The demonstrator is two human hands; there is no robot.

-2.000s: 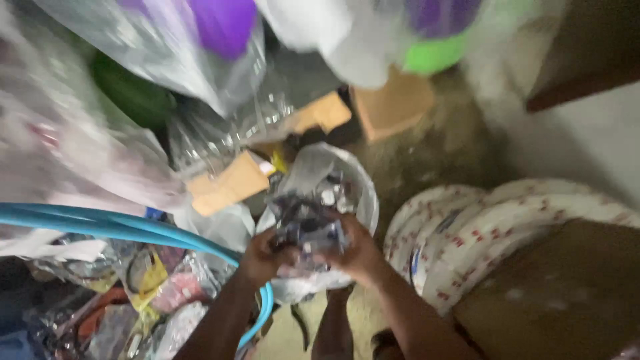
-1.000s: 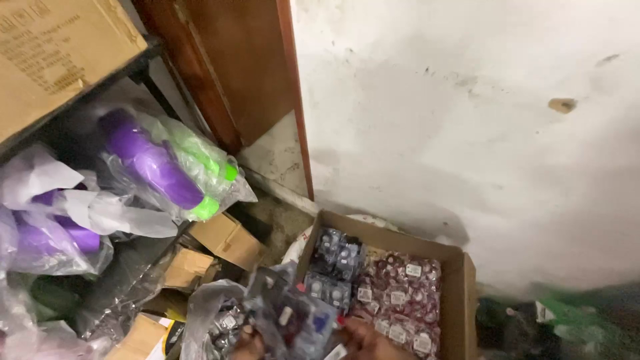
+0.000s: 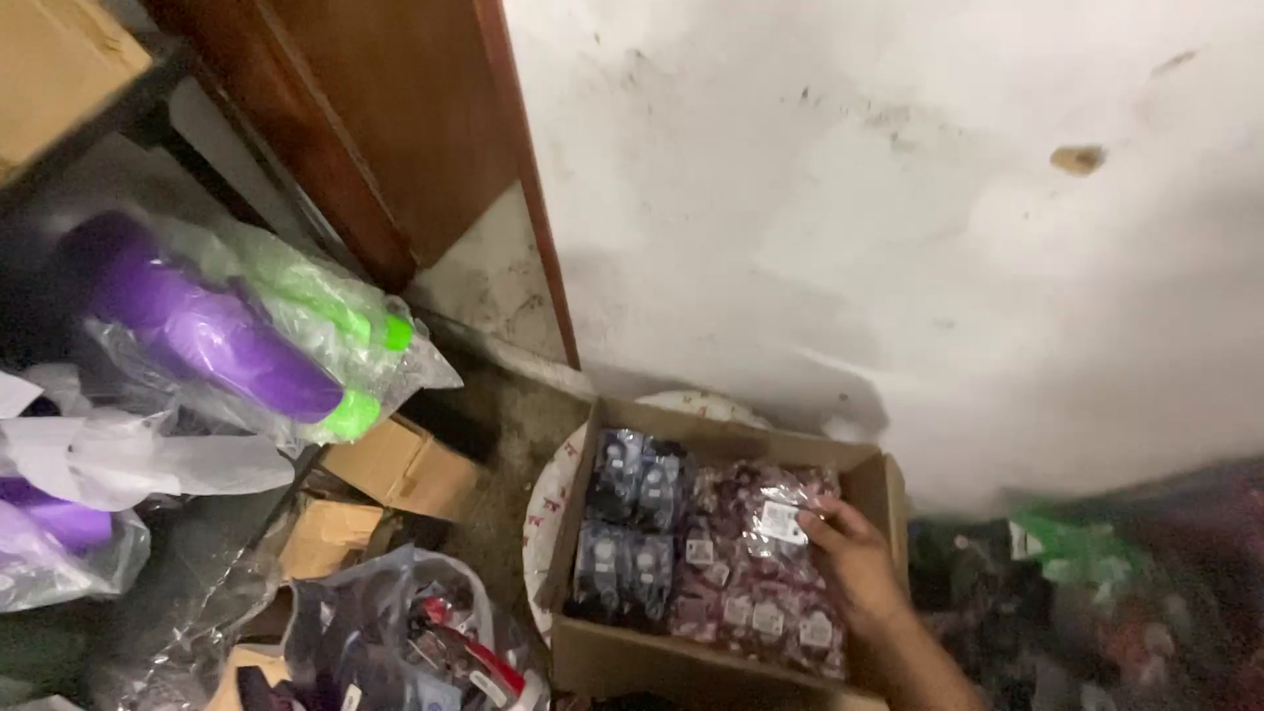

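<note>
My right hand (image 3: 857, 563) reaches into an open cardboard box (image 3: 681, 657), its fingertips on a clear-wrapped packet (image 3: 780, 520) with a white label at the upper right of the contents. Dark red packets (image 3: 765, 617) fill the right part of the box, and dark blue packets (image 3: 622, 568) lie in rows on the left. Whether the fingers grip the packet or only touch it is unclear. My left hand is out of view. Left of the box, a clear plastic bag (image 3: 425, 632) holds dark and red packaged items.
Purple (image 3: 222, 346) and bright green (image 3: 354, 415) items in clear plastic lie at the left. Small cardboard boxes (image 3: 400, 469) are below them. A white wall (image 3: 790, 197) rises behind the box, beside a brown door (image 3: 385, 109). White round rolls (image 3: 546, 528) sit under the box.
Both hands held dark packets two seconds ago, then brought them over the box's left side. Now the right hand is on the red packets and the left is gone from view. The view has swung widely.
</note>
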